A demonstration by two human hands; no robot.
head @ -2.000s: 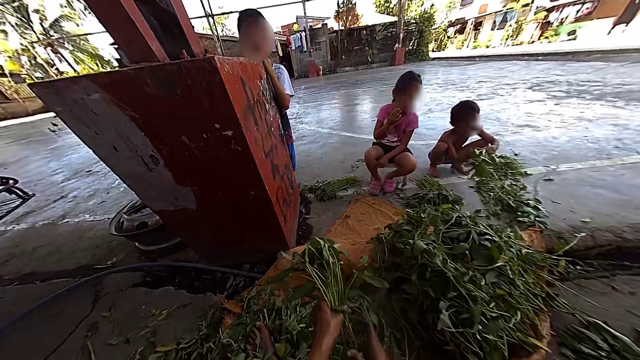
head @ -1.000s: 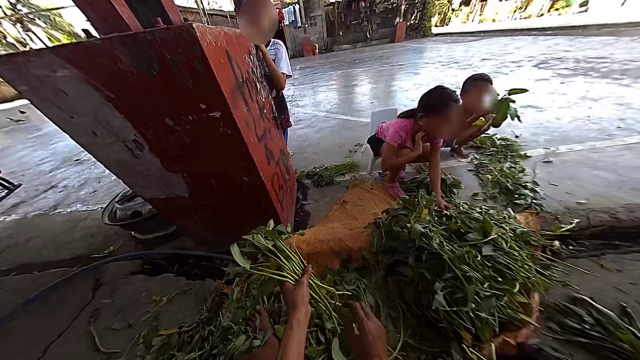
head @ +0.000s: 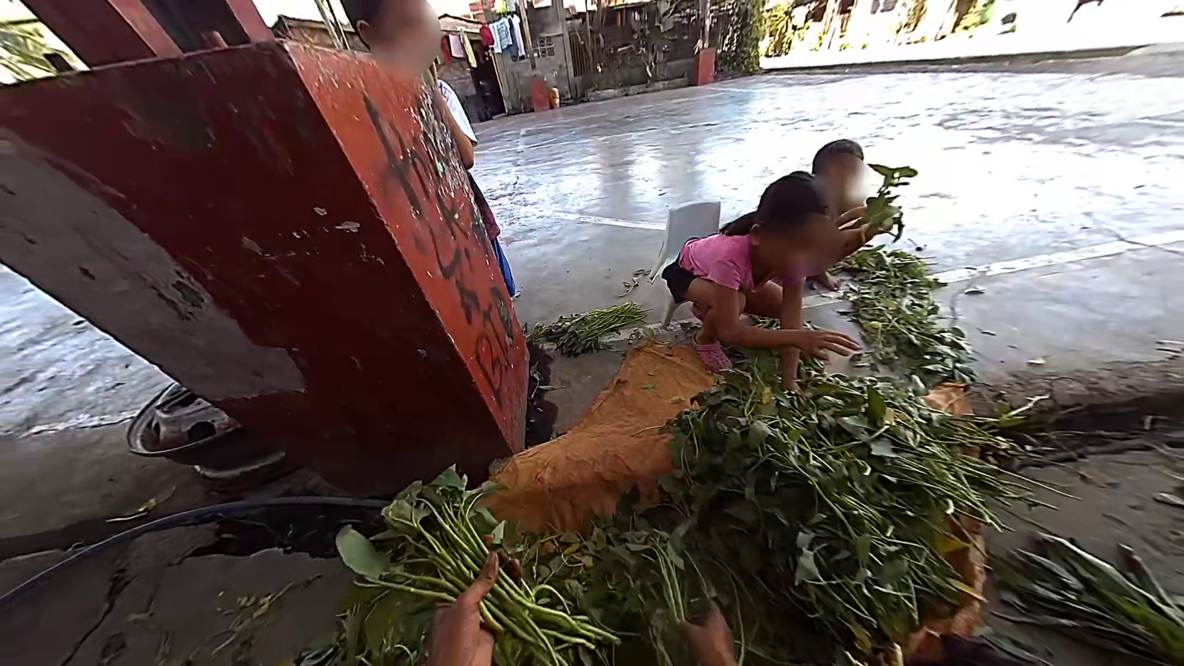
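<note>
My left hand [head: 464, 622] holds a bunch of leafy green stems [head: 481, 564], its thumb lying across them at the bottom of the view. To its right, my right hand [head: 710, 638] is at the lower edge of the heap, its fingers closed around some thin stems [head: 673, 578]. A large heap of leafy greens [head: 823, 499] lies to the right of both hands, on an orange woven sack [head: 610, 435]. Loose leaves lie beneath and between my hands, and part of my right hand is cut off by the frame edge.
A red painted concrete post base [head: 277, 250] stands at left, with a dark hose [head: 213, 509] and a metal basin [head: 199, 430] near it. A person in pink [head: 731, 268] leans over the heap; another person [head: 844, 176] holds up leaves. A white chair [head: 689, 231] stands behind.
The person in pink, seated upright at first, now leans over the heap with a hand extended. My left hand's bunch has moved left and tilted since two seconds ago.
</note>
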